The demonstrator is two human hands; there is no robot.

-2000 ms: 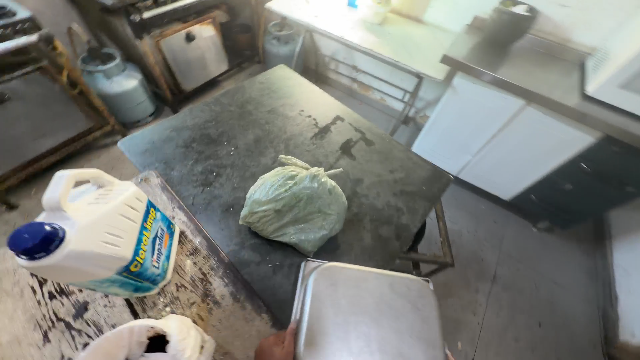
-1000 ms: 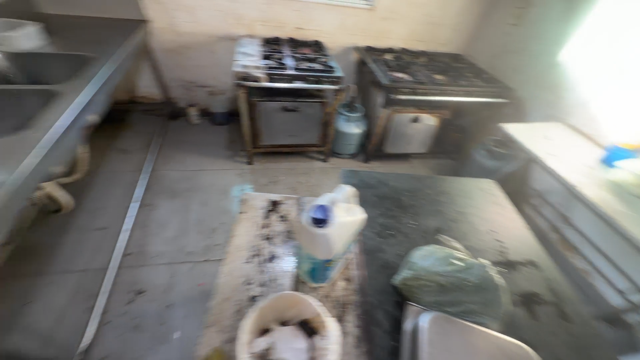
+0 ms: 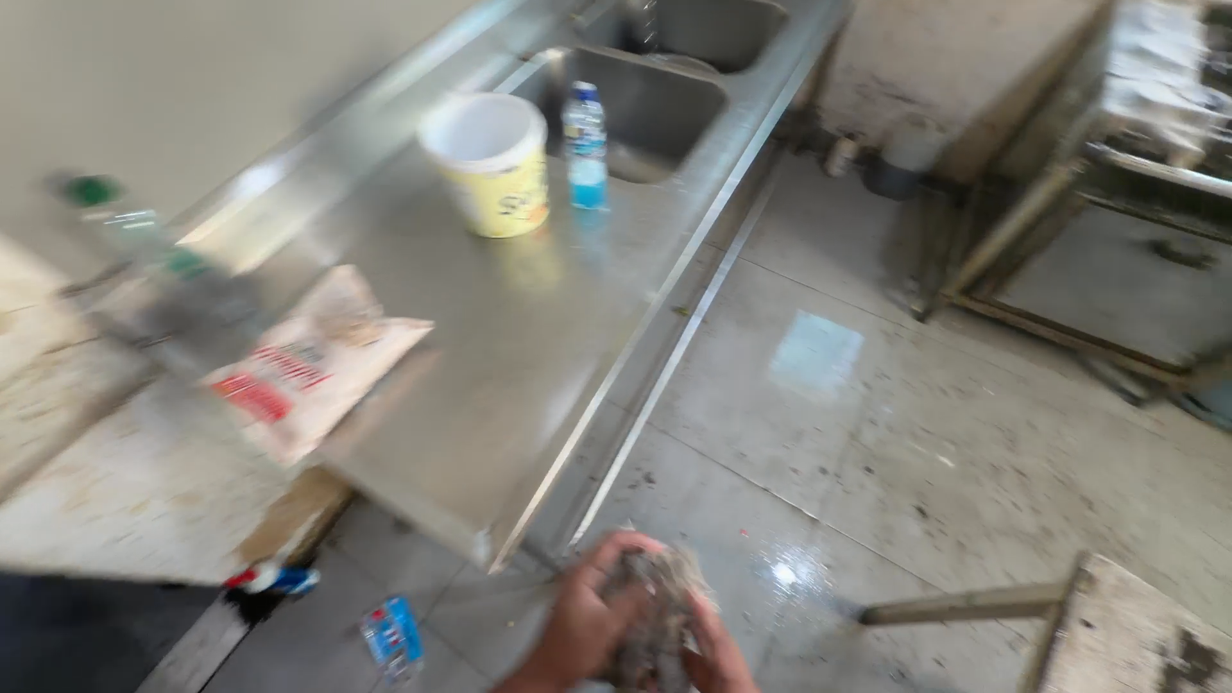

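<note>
At the lower middle of the head view, my left hand (image 3: 587, 621) and my right hand (image 3: 714, 643) are cupped around a greyish, wet-looking wad of cloth or fibre (image 3: 654, 616). Both hands grip it from either side, over the floor just off the near corner of the steel counter. The image is blurred, so the exact material of the wad cannot be told. On the steel sink counter (image 3: 481, 356) ahead stand a yellow and white plastic bucket (image 3: 500, 197) and a clear bottle with blue liquid (image 3: 585, 154). A white bag with red print (image 3: 318, 371) lies at its near left.
Two sink basins (image 3: 635, 115) are set in the counter's far end. A stove on a metal frame (image 3: 1059, 356) stands at the right. The corner of a worn table (image 3: 1145, 635) is at lower right. A blue packet (image 3: 393, 635) lies low at left, near a pale stained surface (image 3: 135, 481).
The view has swung far left, from the dark table to the sink counter. The metal tray, which fingers touched two seconds ago, is out of view; both hands now hold the grey wad.
</note>
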